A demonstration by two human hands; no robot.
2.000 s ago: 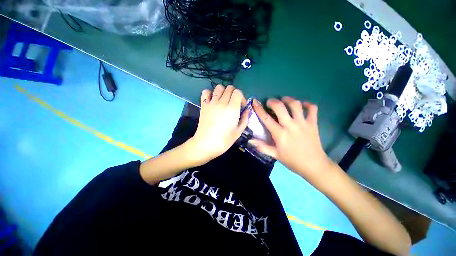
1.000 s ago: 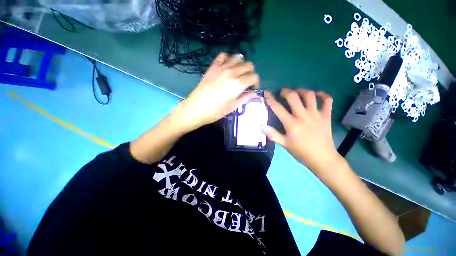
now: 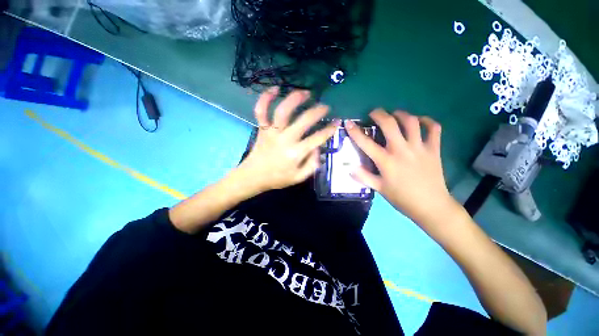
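A black device housing [image 3: 348,172] with a bright white middle lies at the bench's front edge, between my hands. My right hand [image 3: 405,157] grips its right side, thumb and index finger on the frame. My left hand [image 3: 287,146] is at its upper left, index fingertip touching the top edge, other fingers spread. Part of the housing's left side is hidden by my left hand. A tangled heap of thin black cords [image 3: 299,41] lies beyond my left hand. A single white ring [image 3: 337,77] lies beside the heap.
A pile of white rings [image 3: 509,60] lies at the far right. A grey handheld tool [image 3: 511,156] with a black barrel lies in front of it. A clear plastic bag [image 3: 187,16] lies at the upper left. A blue stool [image 3: 49,69] stands on the floor at left.
The housing has gone from tilted to facing up, its white middle showing. My left hand has come down from the housing's top corner and its fingers have spread.
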